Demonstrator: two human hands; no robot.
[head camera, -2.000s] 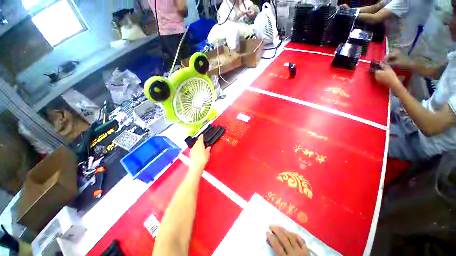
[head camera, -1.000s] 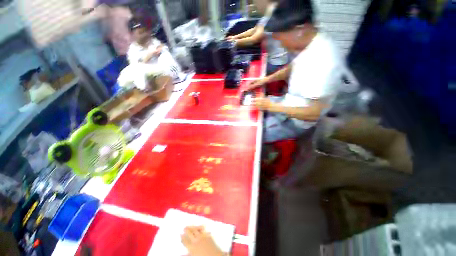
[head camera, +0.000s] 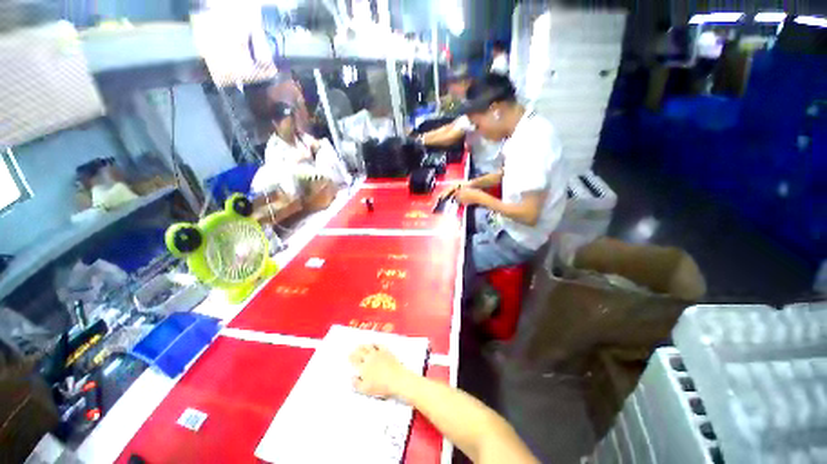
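A plain white board lies on the red bench cover in front of me. My right hand rests on its upper right part, with the forearm coming in from the bottom right. The fingers are a little bent and slightly apart, and I see nothing held in them. My left hand is not in view. A blue parts bin stands at the bench's left edge.
A green fan stands on the left edge. A seated co-worker handles a dark part on the right, near stacks of black parts. An open carton and white foam trays stand on the right.
The view has swung right and shows more aisle. My left arm, earlier reaching to black parts by the fan, is out of view, and those parts no longer show there. My right hand stays on the board.
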